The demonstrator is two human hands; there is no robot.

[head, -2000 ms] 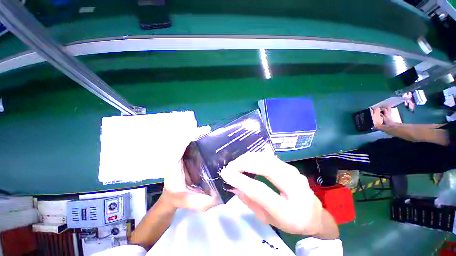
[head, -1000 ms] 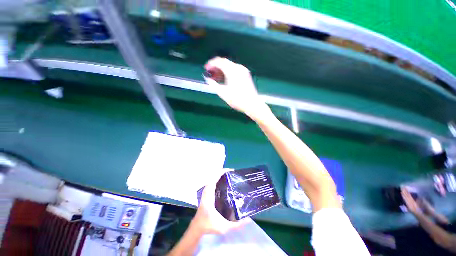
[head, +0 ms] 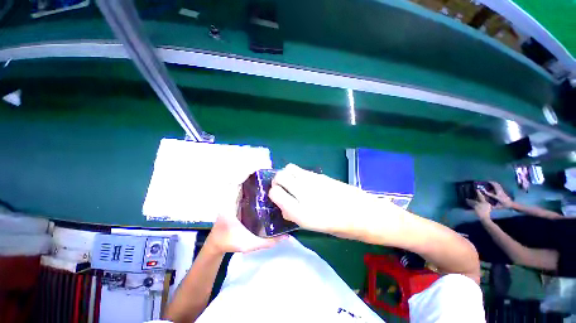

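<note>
A dark product box (head: 264,203) in glossy clear film is held up in front of my chest, over the bench's near edge. My left hand (head: 232,234) grips it from the left and below. My right hand (head: 292,192) reaches in from the right, its curled fingertips against the upper right part of the box. The hand covers that part, and I cannot tell whether anything small is between the fingers.
A white sheet stack (head: 199,181) lies left of the box. A blue-topped bench scale (head: 384,171) stands to the right. A grey control box (head: 134,252) is at lower left and a red stool (head: 395,284) at lower right. Another person's hands (head: 489,197) hold a dark box at far right.
My right hand first left the box and rose toward the shelf with a small dark item at its fingers; it is now back at the box. My left hand has kept hold of the box.
</note>
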